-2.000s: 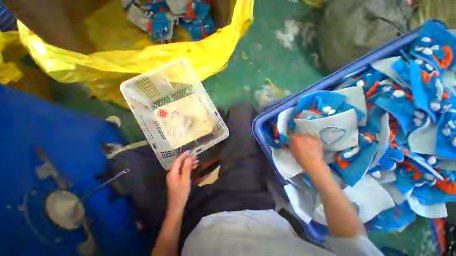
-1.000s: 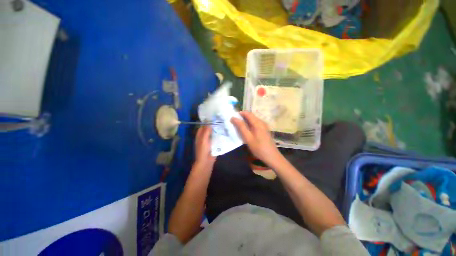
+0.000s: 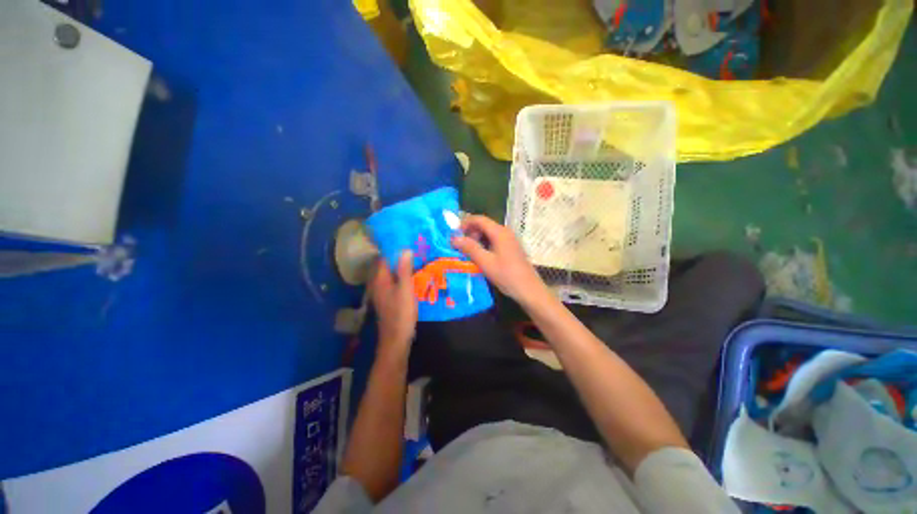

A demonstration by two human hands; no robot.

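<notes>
A bright blue plush skin (image 3: 432, 246) with an orange patch and white spots is held at the blue machine. Its left edge touches the round cream nozzle base (image 3: 354, 252). The thin nozzle tube does not show; the plush skin covers that place. My left hand (image 3: 396, 296) holds the lower left part of the plush skin. My right hand (image 3: 500, 259) holds its right edge, with the fingertips near a white spot.
The blue machine panel (image 3: 241, 221) fills the left, with a white sign (image 3: 181, 442) below. A white perforated basket (image 3: 659, 211) with a cream card is beside my right hand. Yellow bag liner (image 3: 623, 90) lies behind it. A blue crate (image 3: 736, 371) of pieces is at lower right.
The piece showed its pale side with the tube visible; now its blue and orange side shows and it sits against the nozzle base. The view has shifted slightly.
</notes>
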